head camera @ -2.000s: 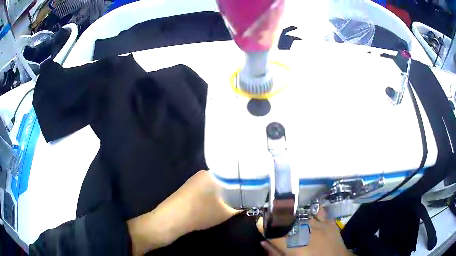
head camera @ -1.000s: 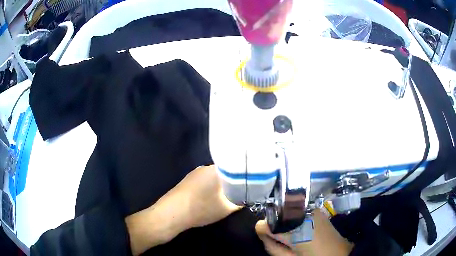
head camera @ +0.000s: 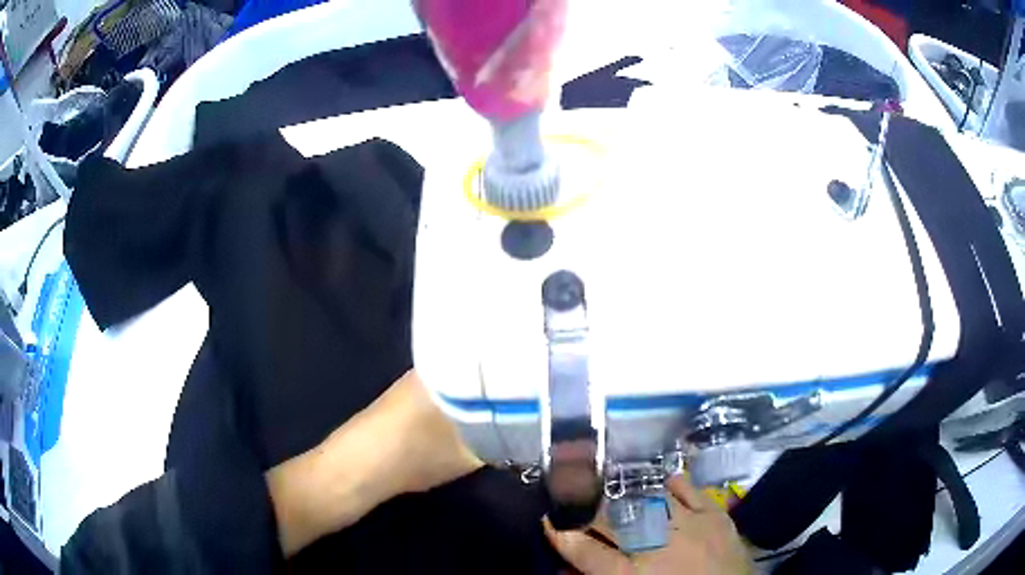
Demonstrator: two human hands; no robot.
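Observation:
A black garment body lies spread left of the white sewing machine head and runs down under it to the bottom edge. My left hand lies on the black cloth, its fingers hidden behind the machine head. My right hand is right of the needle area, partly behind the metal guard and a small grey block; its thumb and finger are at the cloth's edge. The needle and presser foot are hidden. Yellow-handled snips show beside my right hand.
A pink thread cone stands above the head. Long black strips drape over the machine's right side. A curved black panel lies in the rear trough, with clear plastic at its right. The tension dial sticks out of the head's front.
The view has shifted, so the machine head appears further left. My right hand shows more spread beside the grey block. My left hand stays on the cloth.

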